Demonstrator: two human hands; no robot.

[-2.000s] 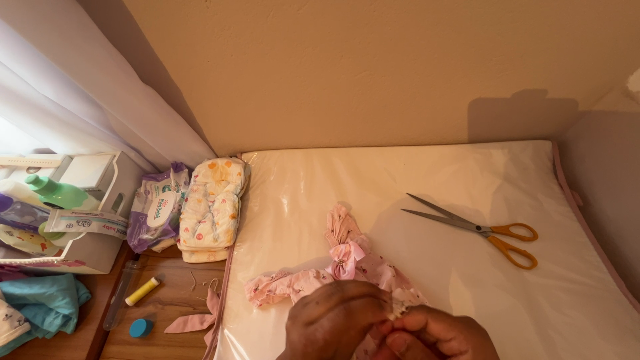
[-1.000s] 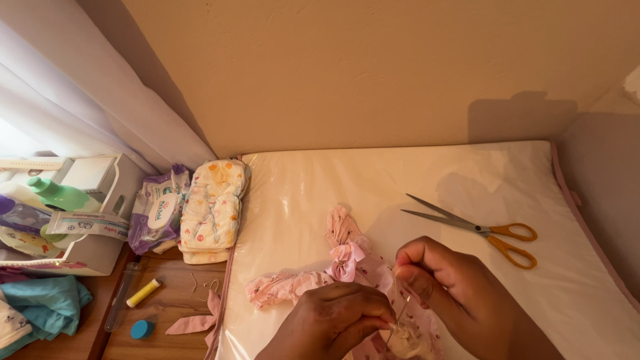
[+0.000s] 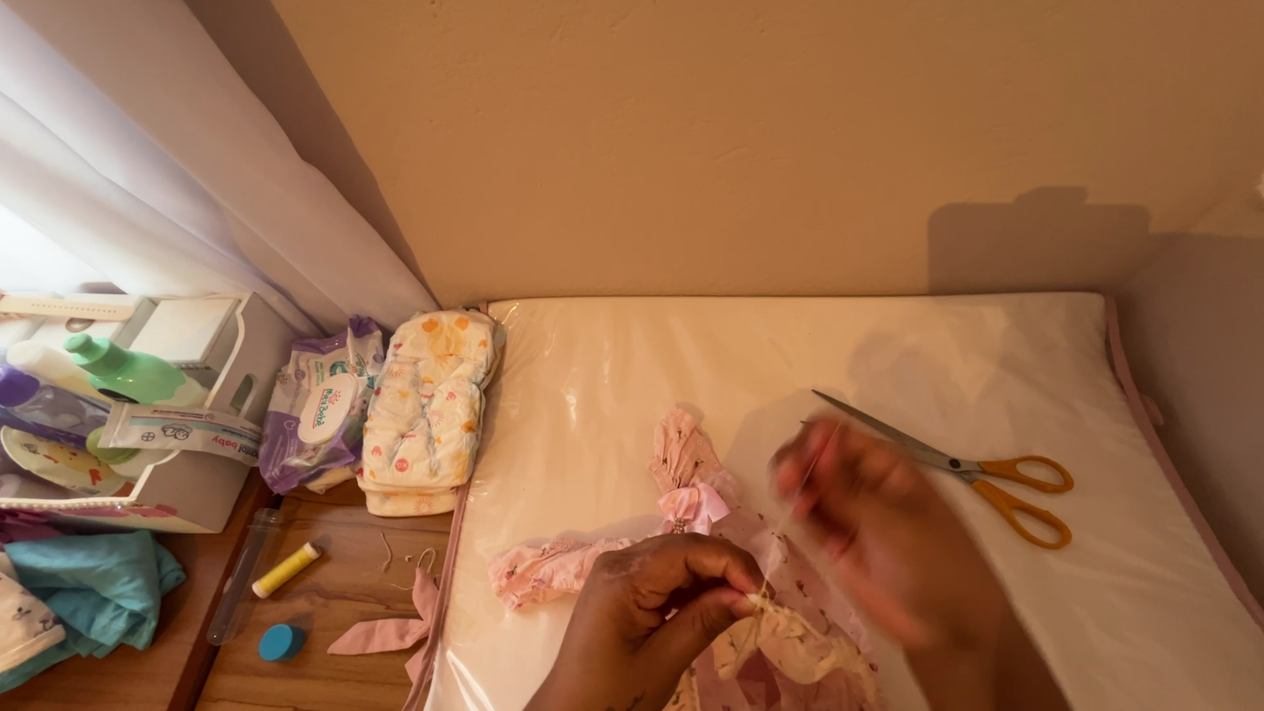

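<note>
A pink ruffled garment [image 3: 553,573] with a satin bow [image 3: 694,508] lies on the white padded mat [image 3: 632,375]. At the lower middle, my left hand [image 3: 662,602] pinches the cream edge of its fabric [image 3: 805,647] between thumb and forefinger. Up and to the right of that, my right hand [image 3: 859,513], blurred, has its fingertips closed on a fine thread; whether a needle is there I cannot tell. Just behind my right hand lie scissors [image 3: 953,462] with orange handles, blades slightly apart.
Left of the mat are a folded stack of diapers [image 3: 430,415], a wipes pack [image 3: 321,405] and a white organizer [image 3: 188,494] with bottles. On the wooden surface lie a yellow thread spool [image 3: 286,570], a blue cap [image 3: 281,643], a clear tube [image 3: 244,578] and a pink fabric strip [image 3: 385,636].
My hands were close together at the fabric two seconds ago. My right hand has since moved up and away from my left hand, which keeps its pinch on the cloth.
</note>
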